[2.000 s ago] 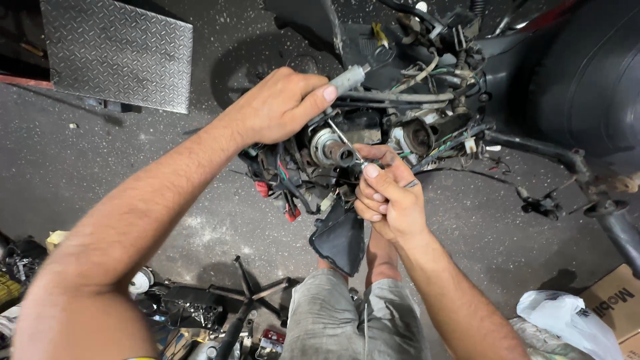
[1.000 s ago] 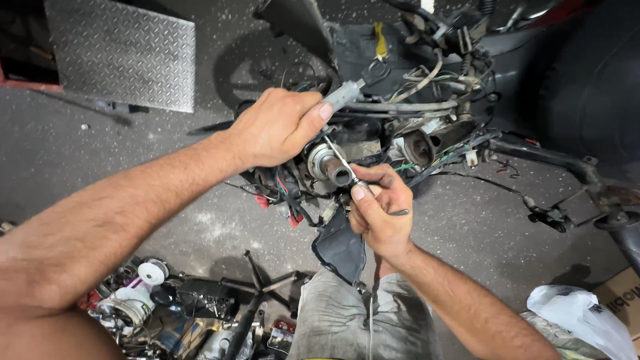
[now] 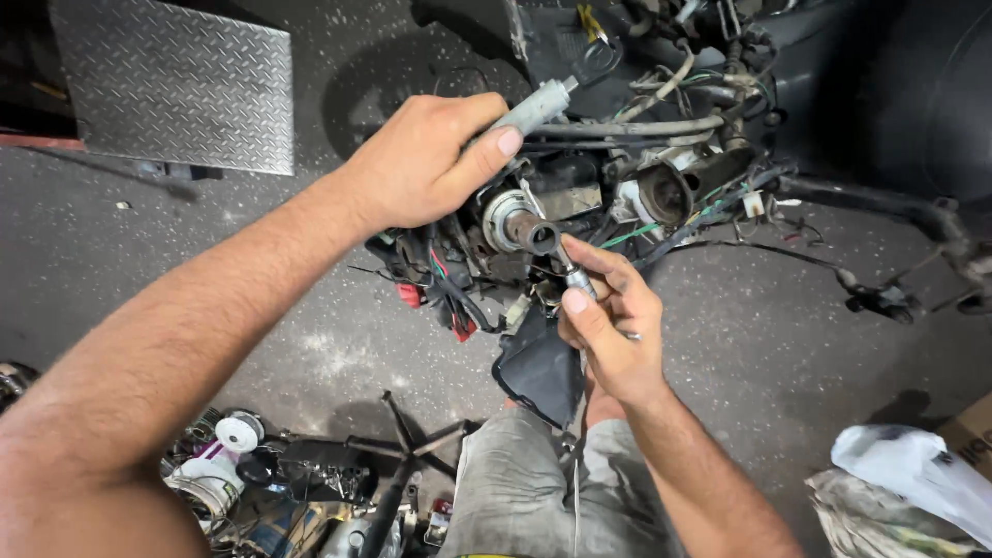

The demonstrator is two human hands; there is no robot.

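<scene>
My left hand (image 3: 442,159) is wrapped around a grey metal cylinder (image 3: 539,108), perhaps a handlebar grip end, above the steering stem. Below it, the rusty hollow steering stem (image 3: 535,232) rises through a round bearing collar (image 3: 504,217) on a stripped motor scooter. My right hand (image 3: 620,318) pinches a chrome socket (image 3: 577,280) on a thin metal tool, right beside the stem's open end; the tool's far end is partly hidden. A black plastic flap (image 3: 542,368) hangs under my right hand. Loose wires with red connectors (image 3: 409,294) lie left of the stem.
A diamond-plate metal sheet (image 3: 186,85) is at upper left. Scooter frame tubes (image 3: 868,203) and cables extend right. A black star-shaped stand base (image 3: 407,449) and cluttered parts (image 3: 318,469) lie at lower left. A white plastic bag (image 3: 907,465) sits at lower right.
The slim metal rod that crossed beside the stem, with its tip up near the collar, now shows mostly low by my right fingers. My left hand keeps its hold on the cylinder.
</scene>
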